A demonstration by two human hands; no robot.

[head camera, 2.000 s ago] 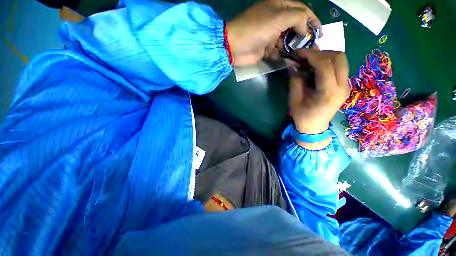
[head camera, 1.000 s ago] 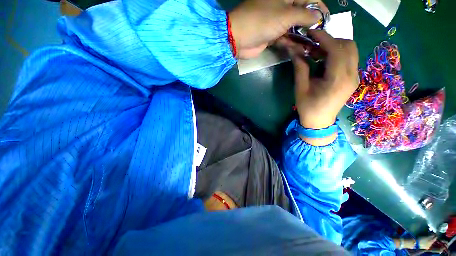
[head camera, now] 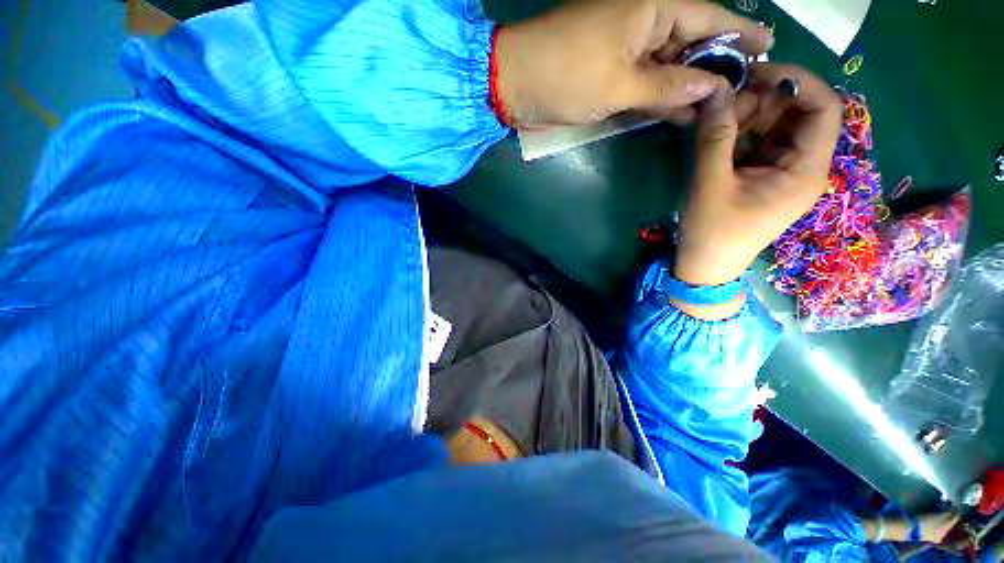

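My left hand (head camera: pixel 617 66) holds a round unit (head camera: pixel 718 64) with a silver rim and a dark inside between its thumb and fingers, at the top of the view. My right hand (head camera: pixel 760 165) is beside it, its thumb at the unit's lower edge and its fingers curled. A small dark shiny thing (head camera: pixel 788 87) shows at a right fingertip; I cannot tell what it is. The lower white strip (head camera: pixel 573 140) lies under my left hand, mostly hidden.
A tangled pile of coloured loops (head camera: pixel 831 247) lies right of my right hand, with a bag of loops (head camera: pixel 930 258) beside it. A crumpled clear bag (head camera: pixel 947 352) lies farther right. An upper white strip (head camera: pixel 828 17) is at the top edge. Another person's hand (head camera: pixel 936 528) shows at lower right.
Both hands have moved a little to the right with the unit. The unit's dark inside now shows, and my right fingers have spread more. A small red-and-dark thing now shows left of my right wrist.
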